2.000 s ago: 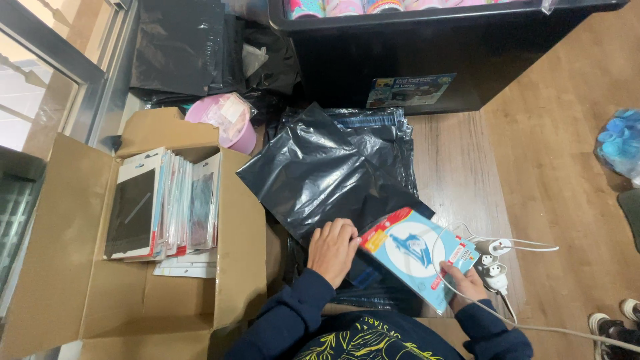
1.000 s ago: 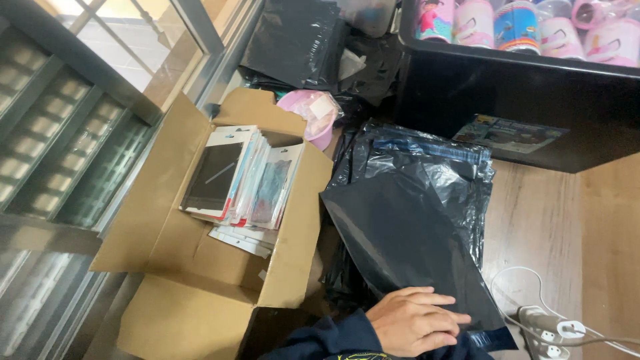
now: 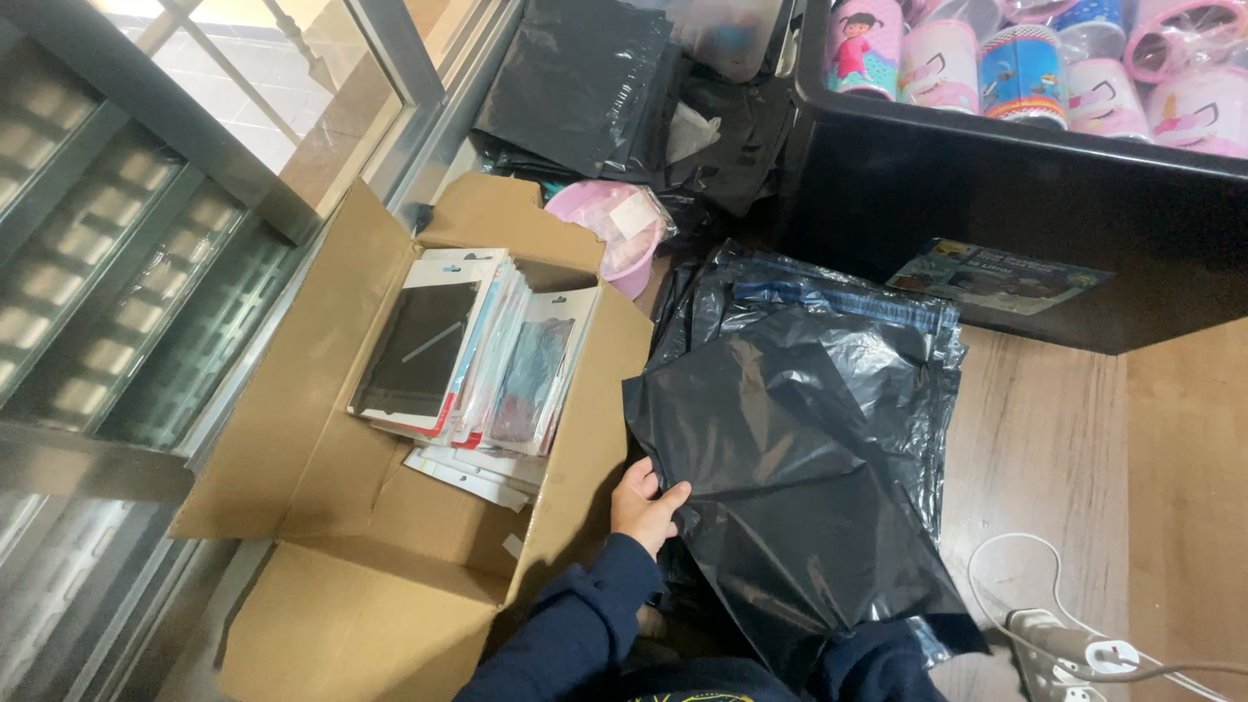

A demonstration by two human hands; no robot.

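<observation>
My left hand (image 3: pixel 651 505) pinches the left edge of a black plastic mailing bag (image 3: pixel 780 439) between thumb and fingers. That bag lies slantwise over a stack of similar black plastic bags (image 3: pixel 902 341). Of my right arm only a dark sleeve (image 3: pixel 873 663) shows, at the bag's lower end; the right hand itself is hidden. To the left stands an open cardboard box (image 3: pixel 575 478) with flat packaged items (image 3: pixel 419 341) upright inside it.
A black plastic bin (image 3: pixel 1024 185) of wrapped, printed cups (image 3: pixel 936 68) stands at upper right. Behind the box are a pink bucket (image 3: pixel 624 263) and more black bags (image 3: pixel 575 78). A power strip (image 3: pixel 1048 643) with white cables lies at lower right. A metal-framed door (image 3: pixel 244 166) borders the left.
My left hand, flat on the bag one second ago, now grips its left edge. The red, white and blue packet seen in my right hand two seconds ago is out of sight. The view has shifted left.
</observation>
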